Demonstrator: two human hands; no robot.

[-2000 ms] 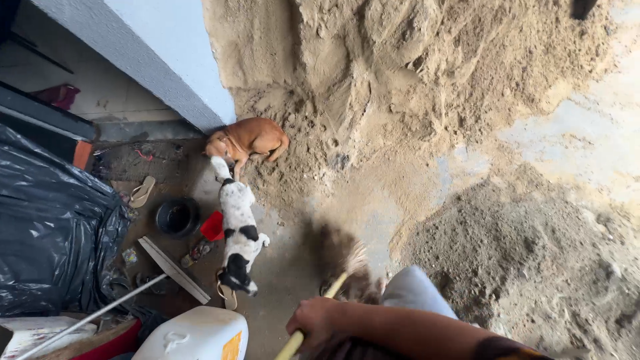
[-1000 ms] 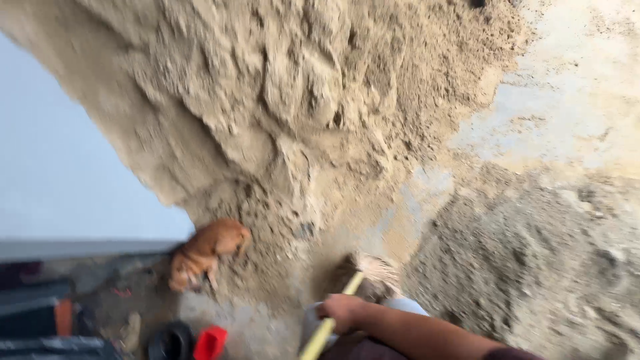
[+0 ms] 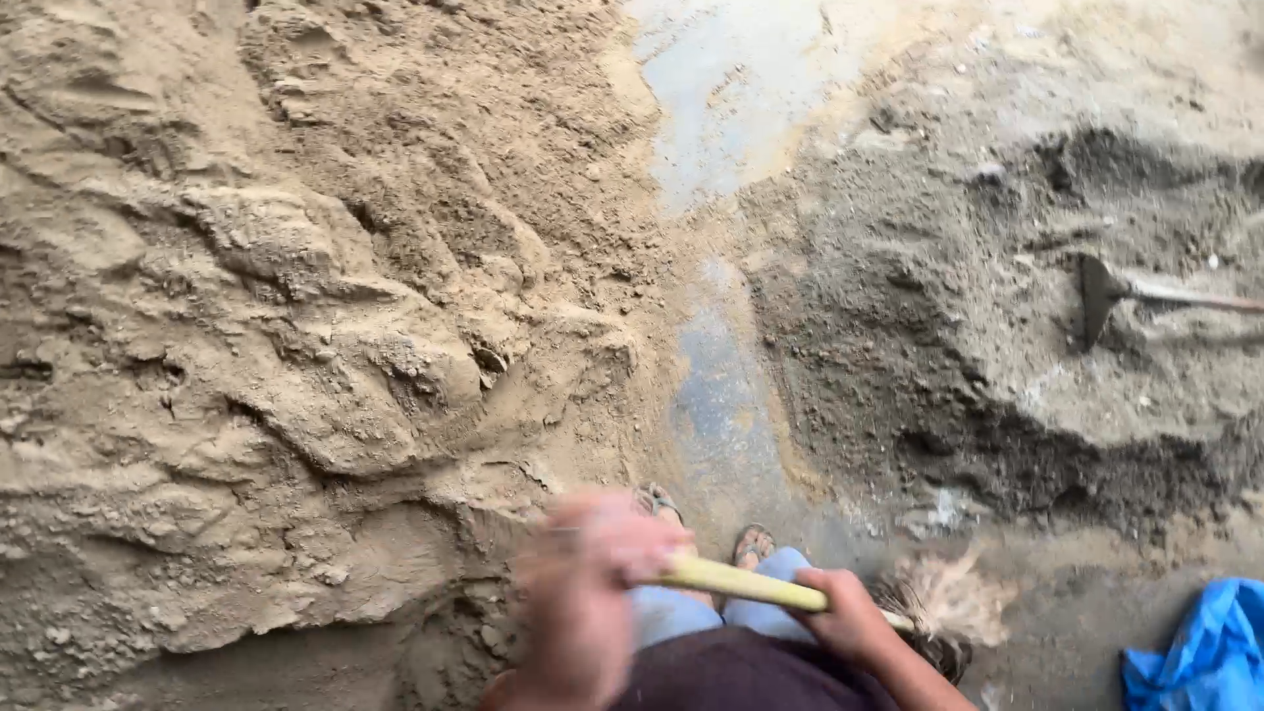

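A broom's pale yellow handle (image 3: 746, 583) crosses in front of my body at the lower middle. My left hand (image 3: 602, 553), blurred, is at the handle's left end; how its fingers lie is hard to make out. Farther along, my right hand (image 3: 844, 612) is closed around the handle. Beyond it, at the right end, the broom's frayed bristles (image 3: 953, 607) are over the floor beside the grey heap, blurred. My sandalled feet stand on the floor beyond the handle.
A large brown sand heap (image 3: 296, 296) fills the left side. On the right, a hoe (image 3: 1106, 296) lies on a grey heap of sand and gravel (image 3: 889, 326). A strip of concrete floor (image 3: 726, 395) runs between them. A blue plastic sheet (image 3: 1205, 652) is at the lower right.
The view has swung far to the right; the dogs and the blue wall are out of frame. My left hand now shows at the handle's end, and the hoe and blue sheet are in view.
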